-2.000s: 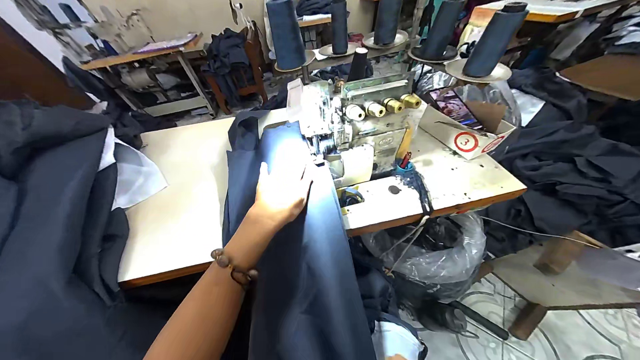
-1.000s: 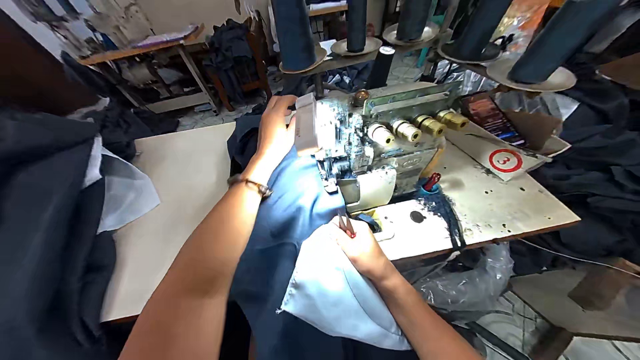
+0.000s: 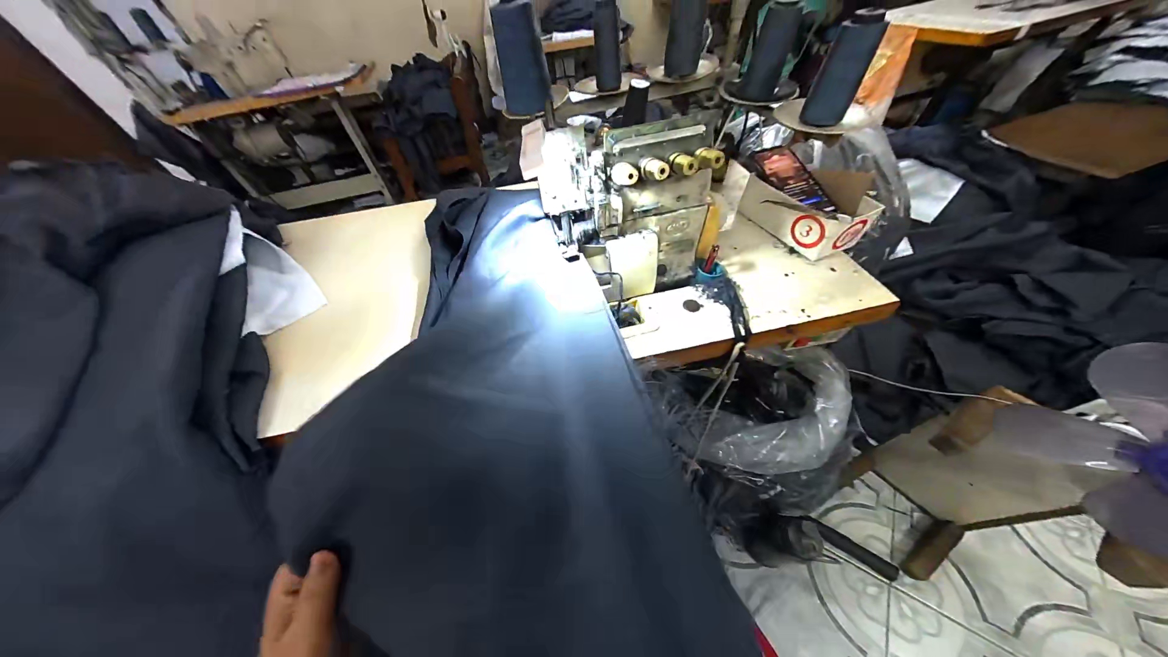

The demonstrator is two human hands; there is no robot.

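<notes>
Dark navy fabric (image 3: 511, 438) runs from the lit needle area of an overlock sewing machine (image 3: 630, 201) down over the table edge toward me. One hand, which looks like my left hand (image 3: 301, 607), pinches the fabric's left part at the bottom of the view, its fingertips partly tucked in the cloth. My right hand is not visible. More dark cloth (image 3: 137, 383) with a white piece (image 3: 274, 283) lies in a heap on the left. Thread cones (image 3: 520, 59) stand behind the machine.
The pale tabletop (image 3: 356, 274) shows left of the machine. On its right are a carton (image 3: 821, 214) with a phone (image 3: 792, 178) and a small blue holder (image 3: 708, 272). A clear plastic bag (image 3: 785, 429) hangs below the table edge; a wooden stool (image 3: 985, 465) and a fan are at right.
Both hands have left the machine area, and one now holds the fabric low at the left. The pale cloth piece seen at the needle area a second ago is out of sight; dark fabric lies spread there.
</notes>
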